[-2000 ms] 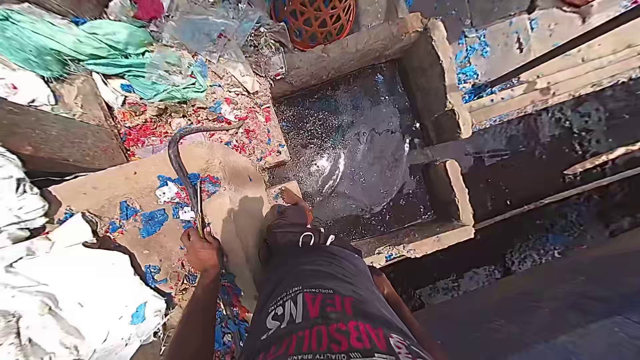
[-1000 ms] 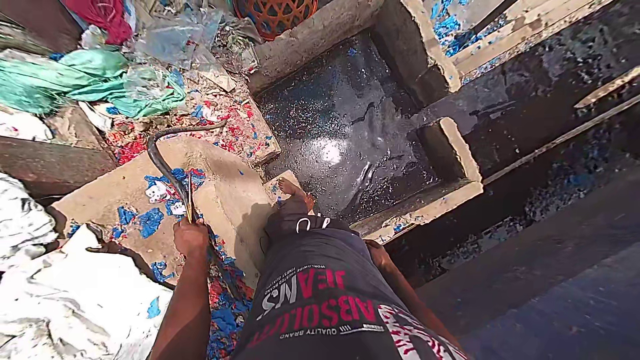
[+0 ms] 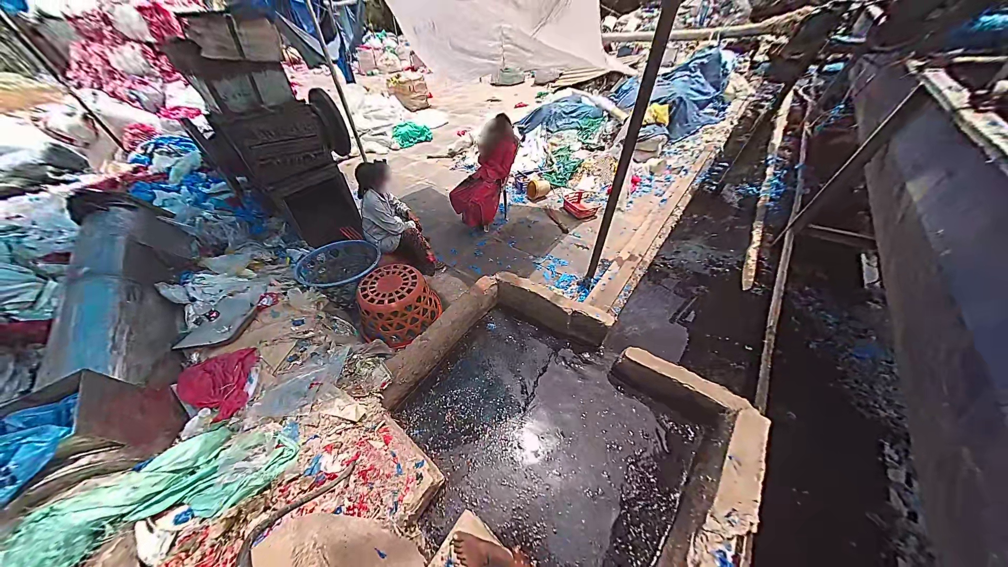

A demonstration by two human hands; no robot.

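Observation:
Neither of my hands shows in the head view now. At the bottom edge my bare foot [image 3: 480, 551] stands on a slab corner beside a walled basin of dark water [image 3: 551, 441]. A dark curved hose or rod [image 3: 295, 504] runs over the scraps at the lower left, its lower part cut off by the frame. An upturned orange plastic basket [image 3: 398, 303] rests near the basin's wall, with a blue round tub [image 3: 337, 264] just behind it.
One person [image 3: 386, 216] sits by the tub; another in red [image 3: 487, 173] is farther back. A machine [image 3: 272, 134] stands at left amid heaped plastic waste. A dark pole [image 3: 634, 142] rises behind the basin [image 3: 551, 307]. A dark water channel [image 3: 709, 315] runs at right.
The view has swung up and forward. My left hand, earlier on the dark curved hose or rod, and my right arm have left the view.

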